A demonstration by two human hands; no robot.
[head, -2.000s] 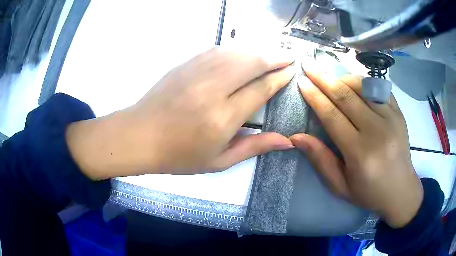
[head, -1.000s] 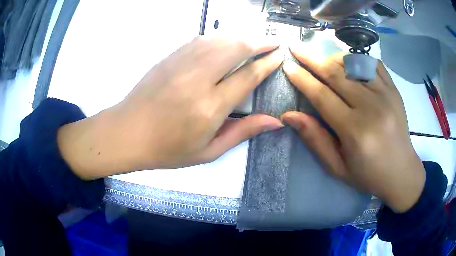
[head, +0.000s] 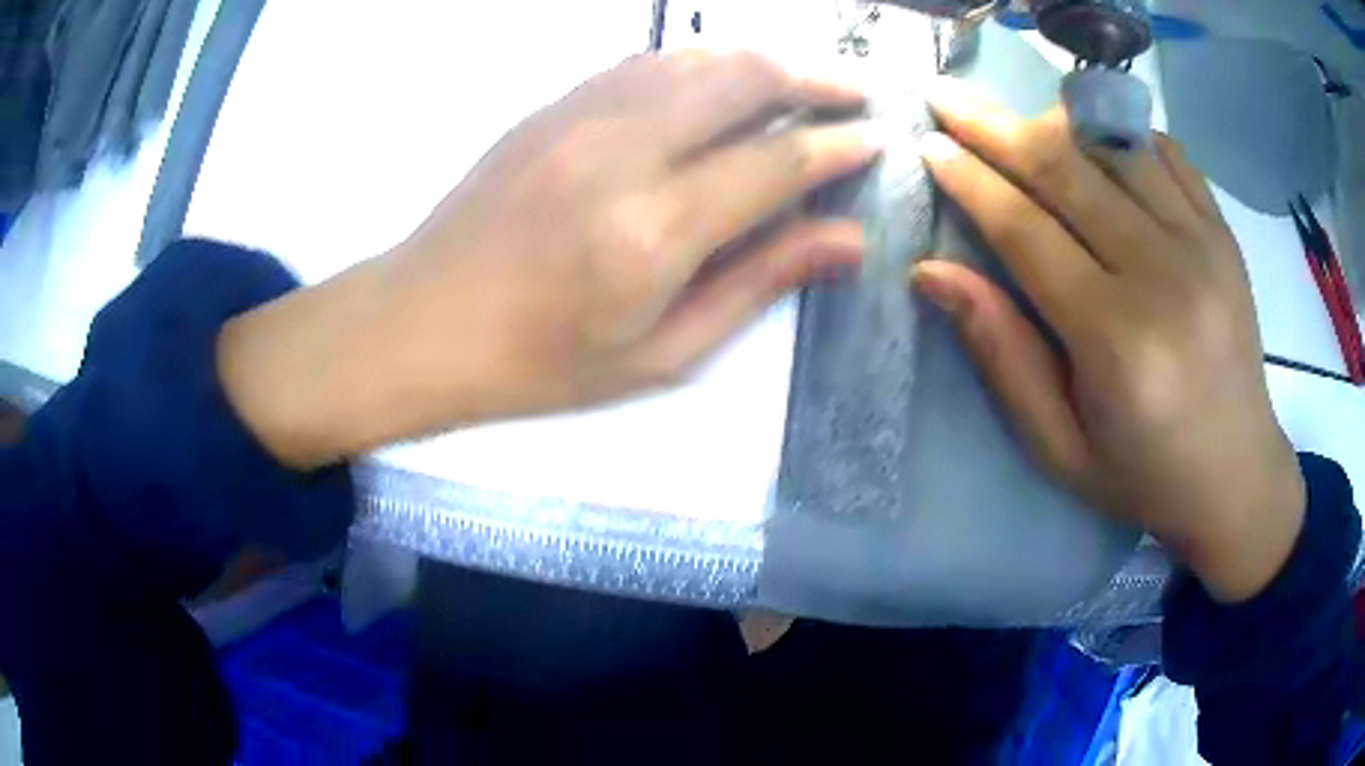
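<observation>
A speckled dark-grey facing strip (head: 850, 404) lies lengthwise on a smooth grey pocket bag piece (head: 996, 501), which reaches the table's front edge. My left hand (head: 584, 247) lies flat with its fingertips at the strip's left side; it is slightly blurred, with the thumb apart from the fingers. My right hand (head: 1123, 299) lies on the grey piece, fingertips at the strip's right side, thumb spread below. The strip's far end runs up between my fingertips into glare below the presser foot area (head: 861, 27), which is cut off by the top edge.
The grey cylindrical end of the tension assembly (head: 1108, 108) hangs over my right fingers. Red-handled snips (head: 1326, 285) and a grey rounded plate (head: 1250, 120) lie at the right. A tape measure (head: 599, 554) runs along the front edge. Dark-grey cloth (head: 105, 75) is far upper left.
The strip and grey piece have moved away from the front edge, towards the machine. My thumbs, touching before, are now apart. The view has shifted, so less of the machine shows.
</observation>
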